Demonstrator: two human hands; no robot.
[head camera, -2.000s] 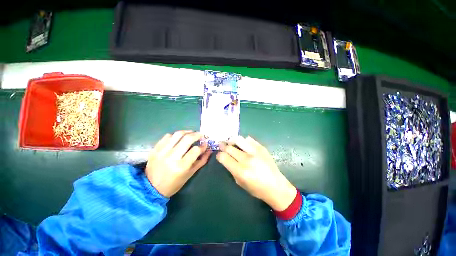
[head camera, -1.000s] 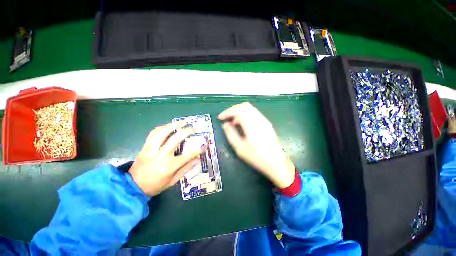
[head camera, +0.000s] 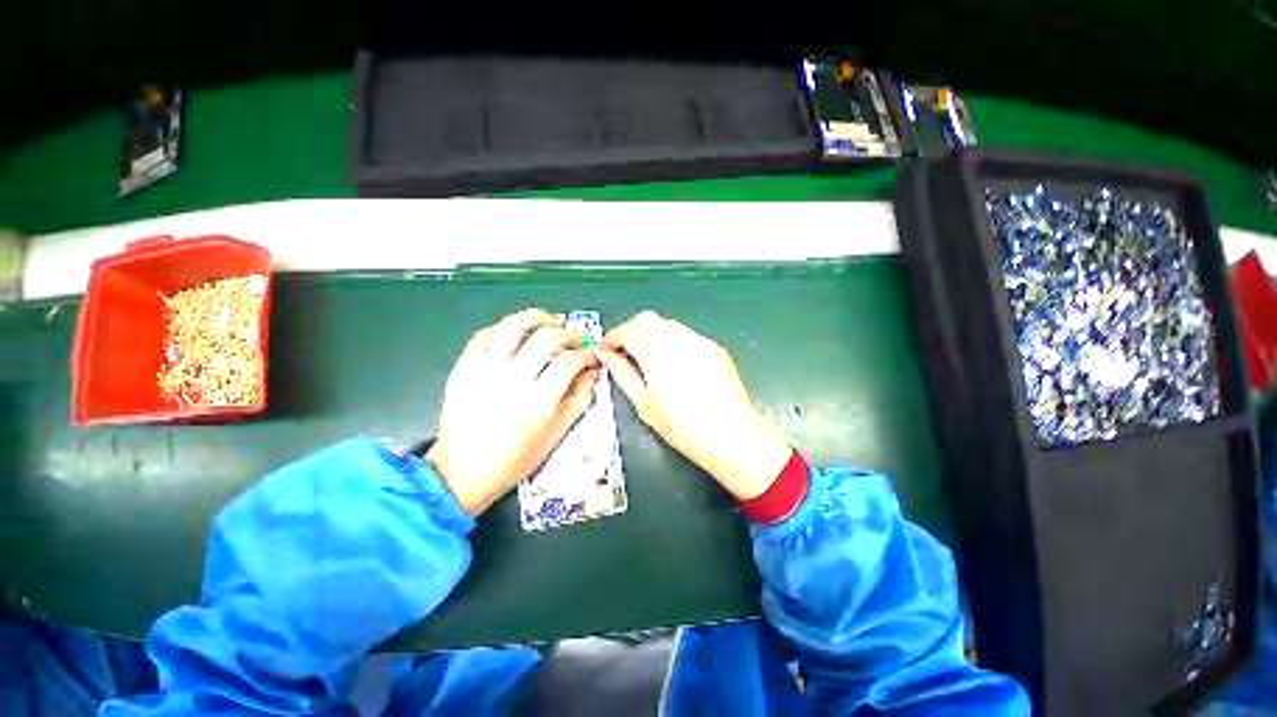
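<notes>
A phone mid-frame assembly (head camera: 577, 469) lies flat on the dark green bench mat, its upper part largely covered by my hands. My left hand (head camera: 511, 399) rests over its upper left side, fingertips near the top. My right hand (head camera: 689, 392) is at its upper right, thumb and fingertips meeting the left fingertips. A tiny green spot (head camera: 587, 340) shows between the fingertips. Whether either hand pinches a small part is hidden by the fingers.
A red parts bin (head camera: 119, 336) with beige pieces stands at left. A deep black parts tray (head camera: 1134, 560) with heaped shiny components stands at right. Beyond the white edge (head camera: 560, 231), the green belt carries a black carrier tray (head camera: 588, 119) and phone assemblies (head camera: 852, 109). A red bin shows at far right.
The phone has come off the white edge onto the mat. My right hand has moved in from beside the phone to its top, and my left hand has shifted to meet it.
</notes>
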